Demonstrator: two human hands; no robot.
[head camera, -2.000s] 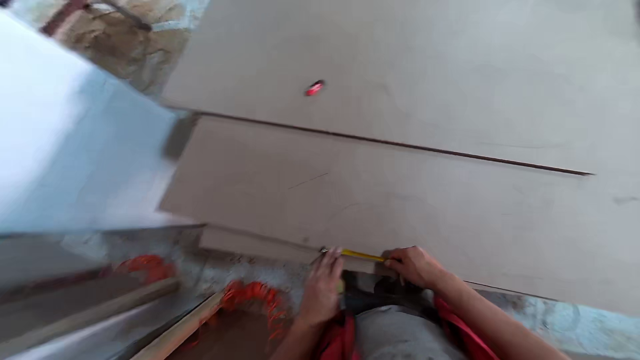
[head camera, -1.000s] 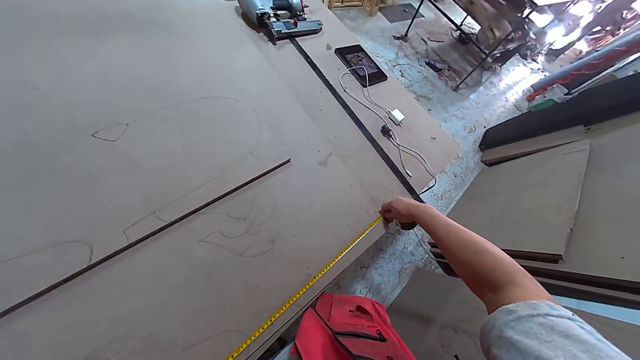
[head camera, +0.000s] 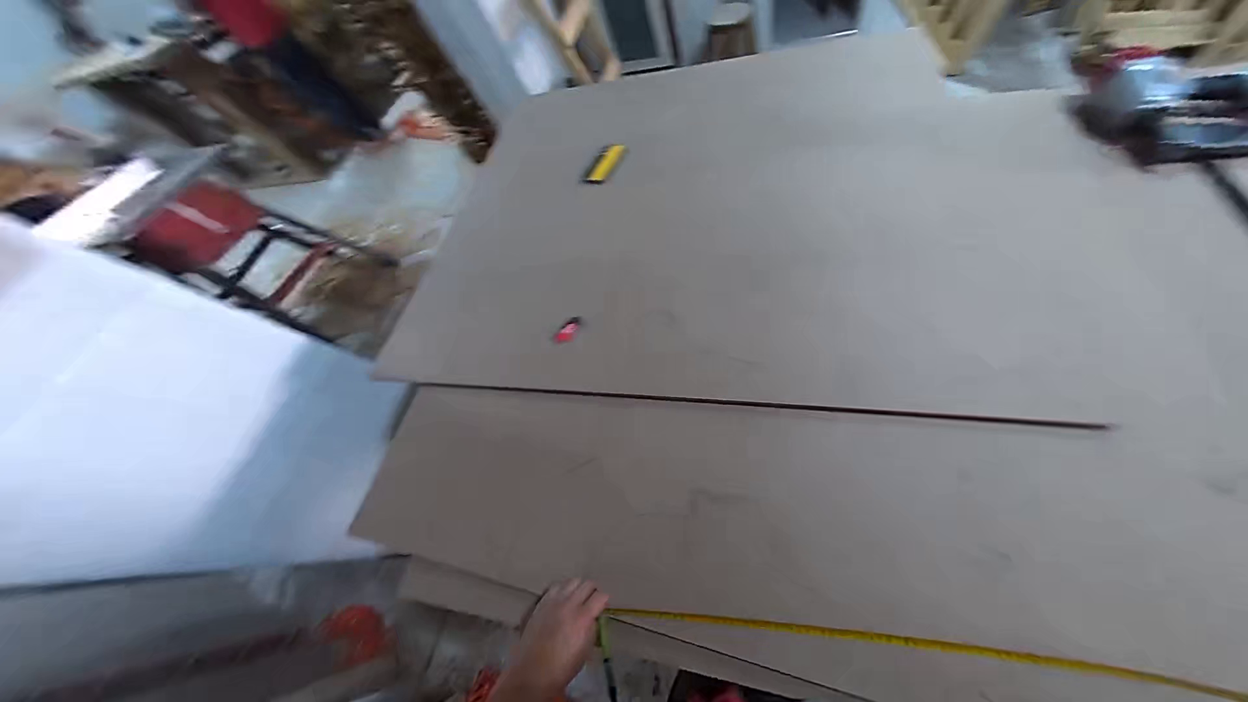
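Observation:
At the near edge of the large brown sheet board (head camera: 780, 263), my left hand (head camera: 561, 629) grips the end part of a yellow tape measure blade (head camera: 838, 634). The blade runs from my fingers along the near edge and out of view at the lower right. A short greenish strip (head camera: 605, 648) hangs below my fingers; blur hides what it is. My right hand is out of view, as is the far end of the blade. A long dark slit (head camera: 760, 402) crosses the board beyond my left hand.
A small red and black object (head camera: 567, 330) and a yellow and black one (head camera: 604, 164) lie on the board. A power tool (head camera: 1170, 107) sits at the far right. White sheeting (head camera: 175, 419) stands at left, near a red chair (head camera: 200, 226). Part of a person (head camera: 283, 58) shows behind.
Two seconds ago a short length of blade spanned both hands; now a long stretch runs right from my left hand. My right hand, seen a second ago, has left view. The view has swung widely.

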